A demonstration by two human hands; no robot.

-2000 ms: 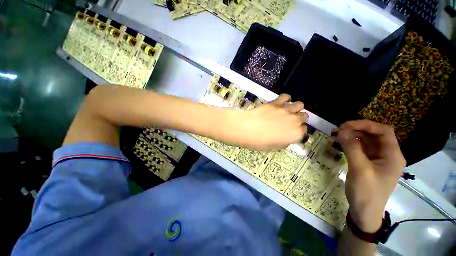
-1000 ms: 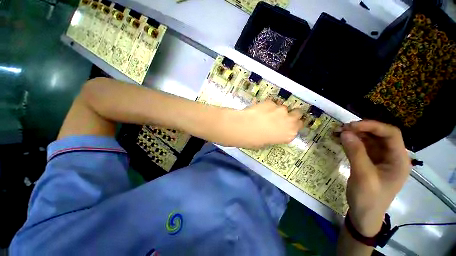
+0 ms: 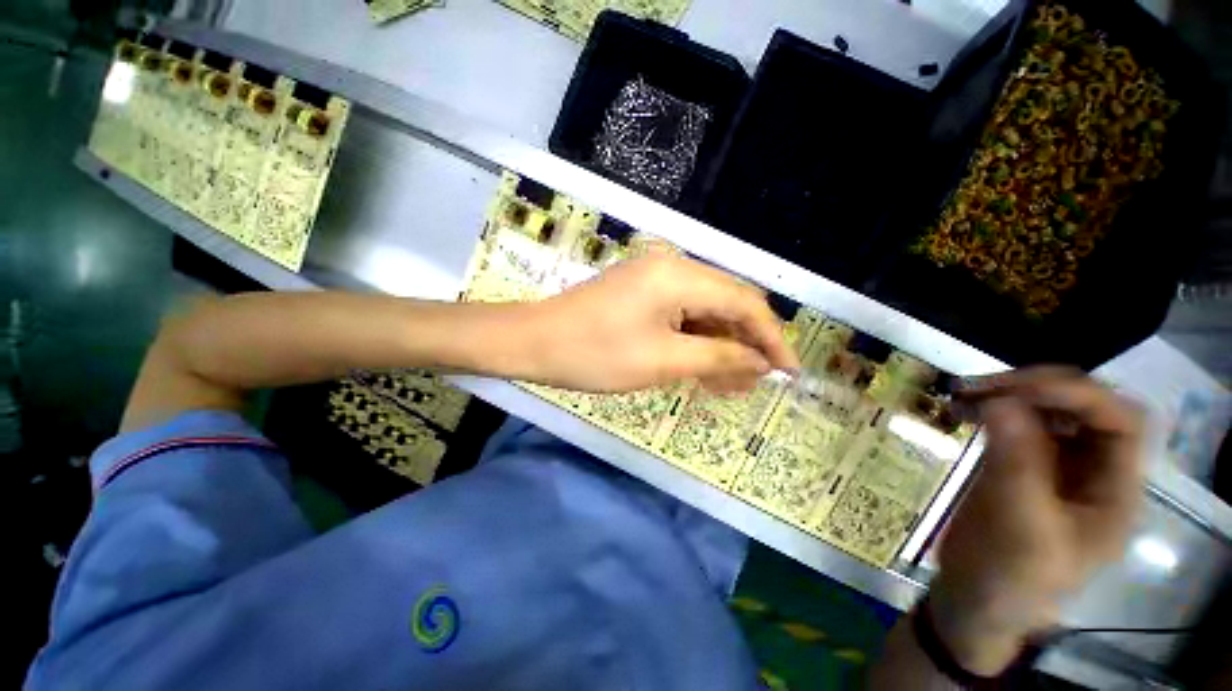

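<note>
A row of pale yellow circuit boards (image 3: 811,466) lies slantwise in front of me, with dark blocks and yellow components along the upper end. My left hand (image 3: 662,324) is above the middle boards, thumb and forefinger tips together at a tiny bright thing that looks like a small leaded component (image 3: 780,377). My left hand and forearm hide parts of the boards below. My right hand (image 3: 1047,473), with a dark wrist strap (image 3: 966,655), is blurred at the right end of the row. Its fingers are curled near the last board; whether they hold anything is unclear.
Behind the boards stand a small-parts bin (image 3: 653,132) of silvery leaded pieces, a dark middle bin (image 3: 824,162) and a large bin of orange-yellow coils (image 3: 1047,169). More boards (image 3: 216,149) lie on the rail at left. A lower board tray (image 3: 392,421) shows below my left forearm.
The view has shifted, with bins and boards now further left. My left hand has turned from knuckles-up over the boards to a fingertip pinch. My right hand is now blurred and past the last board's edge.
</note>
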